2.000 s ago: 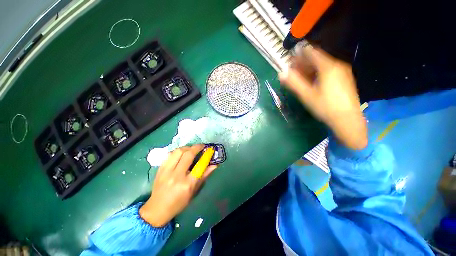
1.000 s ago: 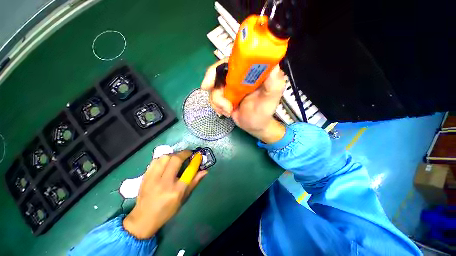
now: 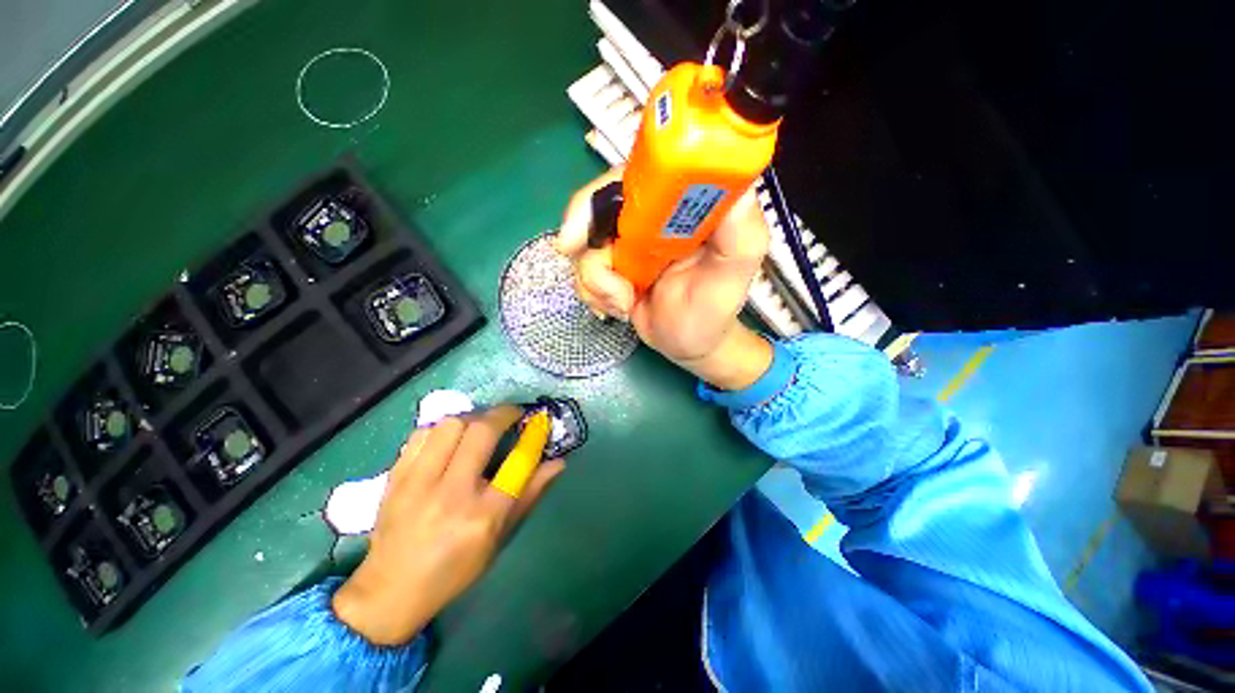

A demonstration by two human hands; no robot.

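My left hand (image 3: 440,521) rests on the green mat, a yellow finger cot (image 3: 522,458) on one finger. Its fingertips hold a small black electronic module (image 3: 562,425) at its left side. My right hand (image 3: 691,291) grips the orange electric screwdriver (image 3: 688,169), thumb side at the black trigger. The screwdriver's lower end is hidden by the hand, over the round silver-grey screw plate (image 3: 549,318). The hand covers part of that plate's right side. Whether a screw is on the tip cannot be seen.
A black foam tray (image 3: 278,471) lies at the left, modules in its pockets and one pocket empty. White slotted racks (image 3: 826,278) lie behind the right hand. A metal-edged rail (image 3: 102,79) curves at the upper left. A cardboard box (image 3: 1167,490) is at the far right.
My right hand has taken hold of the screwdriver and brought it left and down from the racks to the screw plate. My left hand stays on the module. The tweezers are no longer visible.
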